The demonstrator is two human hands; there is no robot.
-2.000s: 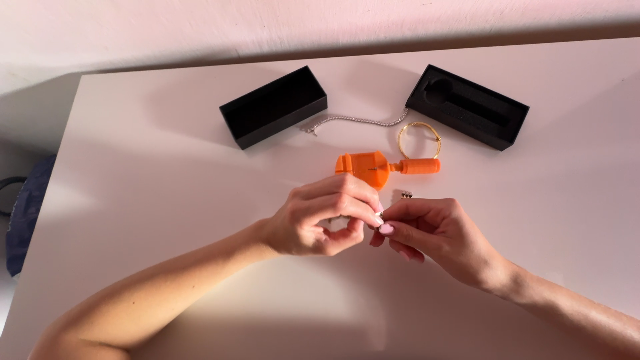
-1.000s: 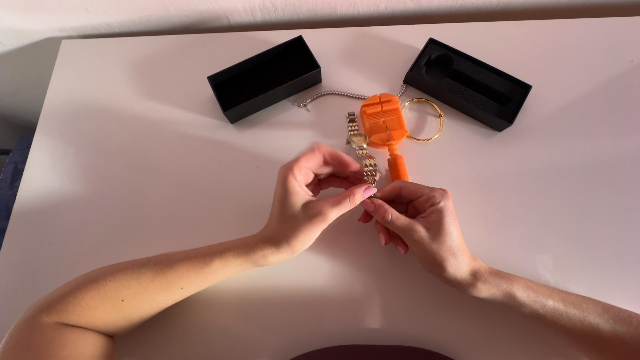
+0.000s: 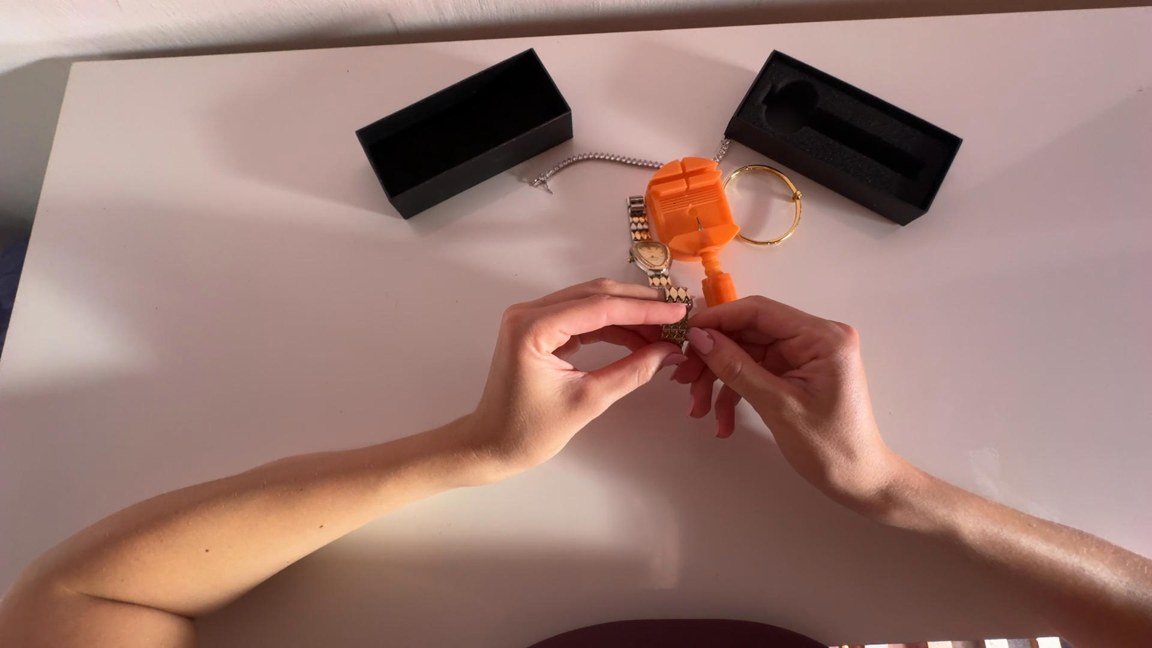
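Observation:
A wristwatch (image 3: 652, 256) with a two-tone metal link bracelet lies on the table, its face up. The lower end of its bracelet (image 3: 675, 331) is between the fingers of my left hand (image 3: 562, 378). My right hand (image 3: 787, 387) pinches at the same end with thumb and forefinger; whatever small part lies between those fingertips is hidden. Just beyond my hands, an orange plastic watch link remover (image 3: 691, 211) lies beside the watch, its screw handle (image 3: 718, 289) pointing toward my right hand.
A black open box (image 3: 481, 171) stands at the back left, and a black box with a foam insert (image 3: 927, 193) at the back right. Between them lie a silver chain bracelet (image 3: 598, 157), partly hidden by the orange tool, and a gold bangle (image 3: 797, 216). All rest on a white table (image 3: 225, 315).
The orange tool's handle pointed right two seconds ago and now points toward me. The watch, mostly covered by my hands then, is now largely visible. My hands remain together at the bracelet's end since one second ago.

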